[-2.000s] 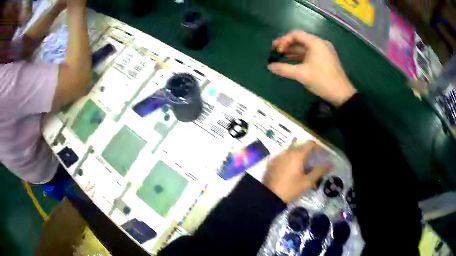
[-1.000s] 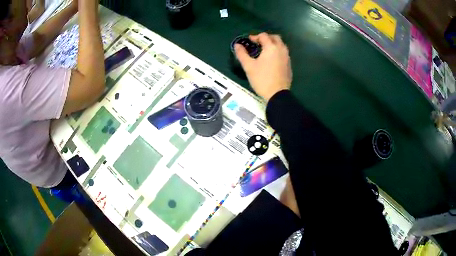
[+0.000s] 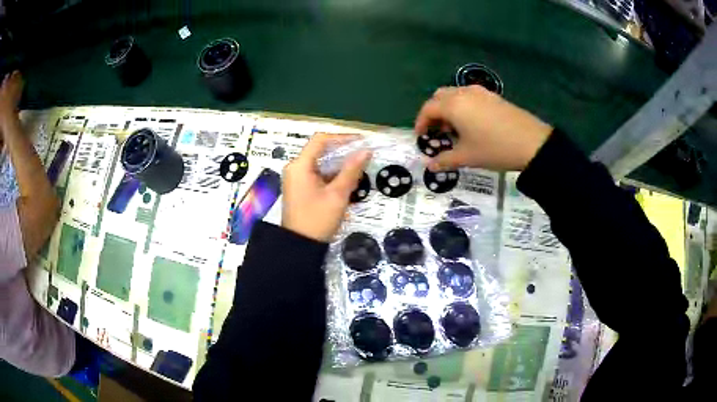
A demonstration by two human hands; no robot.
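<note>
A clear blister tray (image 3: 409,267) lies on the printed bench cover in front of me. Its lower rows hold dark discs under shiny film. Round panels with white spots (image 3: 394,180) lie along its top part. My right hand (image 3: 483,129) pinches a round panel (image 3: 436,142) between thumb and fingers above the tray's upper right. My left hand (image 3: 321,187) is at the tray's upper left, with clear film (image 3: 346,157) between its thumb and fingers.
A cylindrical unit (image 3: 152,161) stands on the bench at left, with a loose round panel (image 3: 233,167) to its right. More cylinders (image 3: 225,71) stand on the green belt (image 3: 330,63), one (image 3: 479,77) behind my right hand. A co-worker's arm (image 3: 31,180) is at far left.
The view has swung right, bringing the tray into full view. My right hand has left the cylinder on the belt and now holds a round panel over the tray. My left hand has come into view.
</note>
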